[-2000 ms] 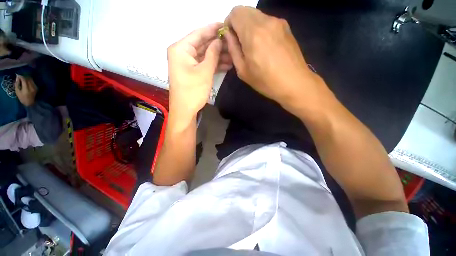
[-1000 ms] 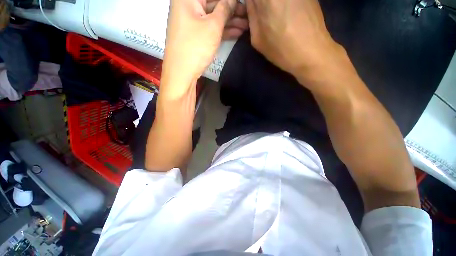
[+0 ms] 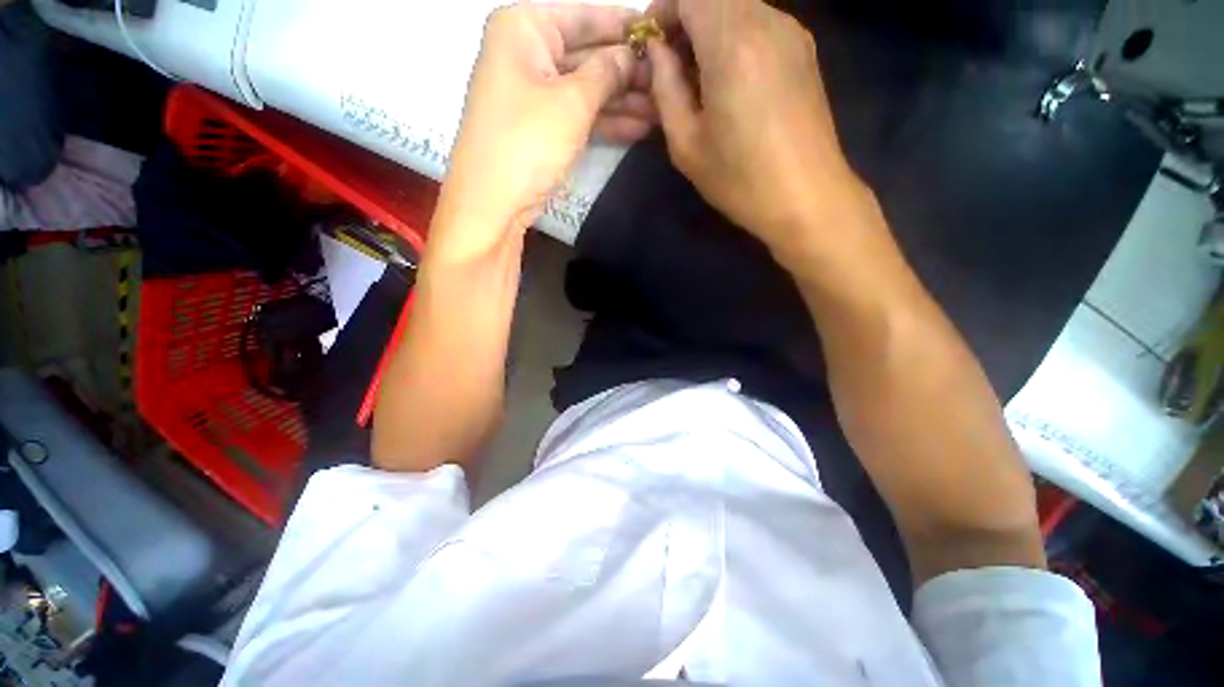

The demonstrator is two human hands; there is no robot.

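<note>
A small brass-gold metal part [image 3: 643,34] is pinched between the fingertips of both hands near the top edge of the view, above the white table [image 3: 363,54]. My left hand [image 3: 544,114] holds it from the left. My right hand [image 3: 745,114] holds it from the right, its upper edge cut off by the frame. The fingers hide part of the metal part. Black fabric [image 3: 940,215] lies over the table on the right, beneath my right forearm, and hangs over the front edge.
A shiny presser foot area [image 3: 1074,91] and the grey machine head [image 3: 1154,47] are at the upper right. Yellow-gold scissor loops [image 3: 1195,376] lie at the right edge. A red basket [image 3: 222,349] with dark cloth and white paper stands below the table, left. A person's sleeve shows far left.
Compared with one second ago, the hands and the machine parts sit lower in view, and the gold part and scissor loops now show. Both hands still pinch the part.
</note>
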